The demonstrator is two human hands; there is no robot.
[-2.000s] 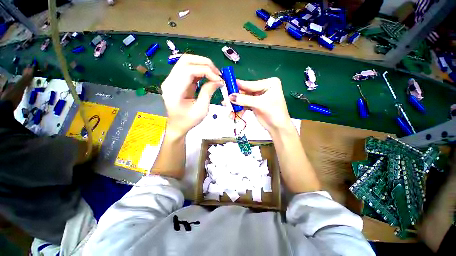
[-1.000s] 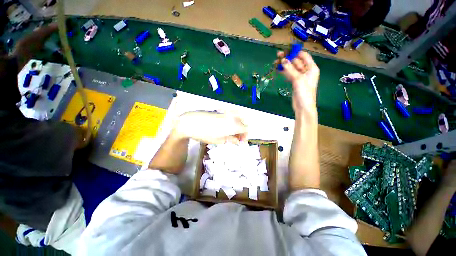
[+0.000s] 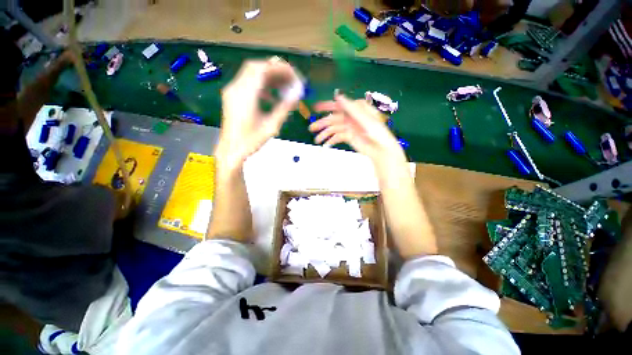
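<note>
The open brown cardboard box (image 3: 380, 239) holds many loose white pieces (image 3: 322, 232) and stands on a white sheet (image 3: 267, 197). My left hand (image 3: 253, 111) is raised above the near side of the belt, blurred, thumb and fingers curled together. A pale patch shows by its fingertips; whether it holds something is unclear. My right hand (image 3: 357, 128) is to its right, palm turned left, fingers apart, with no held thing visible. Blurred blue and orange bits show between the hands; I cannot tell whether they lie on the belt.
The green conveyor belt (image 3: 429, 135) carries blue cells (image 3: 455, 139), pink-and-white units (image 3: 464, 93) and a bent white strip (image 3: 513, 128). Green circuit panels (image 3: 547, 253) are heaped right. Yellow-and-grey sheets (image 3: 170, 166), a hanging hose (image 3: 90, 90) and a person's dark sleeve (image 3: 55, 222) are left.
My left hand has risen from the box to above the belt. My right hand has moved left and down; the blue cell it held is no longer visible in it. Belt items have shifted left.
</note>
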